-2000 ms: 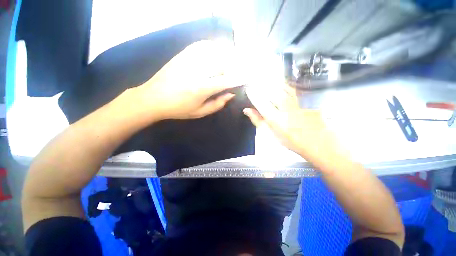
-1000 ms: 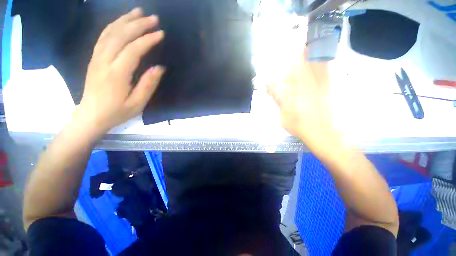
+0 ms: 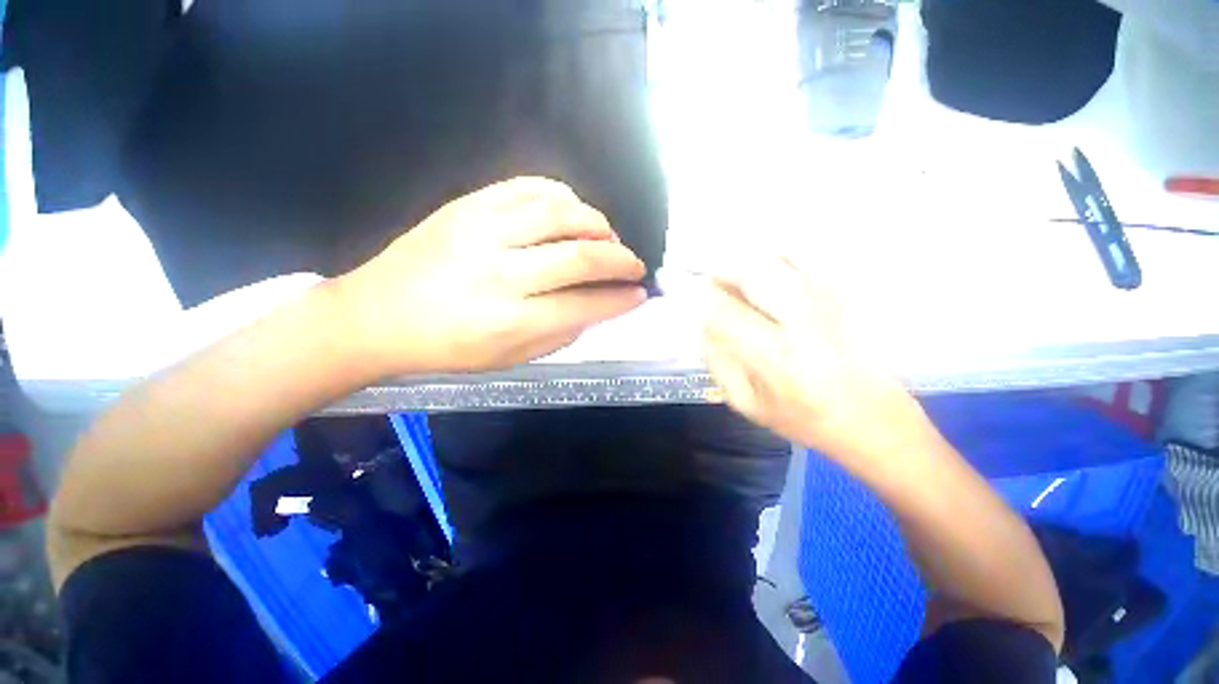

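Note:
A large dark fabric panel [image 3: 401,120] lies flat on the white machine table, left of centre. My left hand [image 3: 515,281] is on its near right corner, thumb and fingertips closed on the cloth edge. My right hand [image 3: 769,334] is just right of that corner, fingers curled, partly washed out by glare. A tiny light piece shows between the two hands; whether my right fingers grip it or a thread cannot be told. The needle area is lost in glare.
Black thread snips [image 3: 1103,221] and a red handle [image 3: 1190,186] lie at the right. A dark rounded cut piece [image 3: 1023,56] is at upper right. Tape measure strip [image 3: 562,392] runs along the front edge. Blue crates [image 3: 869,561] stand below.
My left hand has moved right from the panel's left part to its near right corner. My right hand has moved slightly lower, fingers curled. The view has shifted a little.

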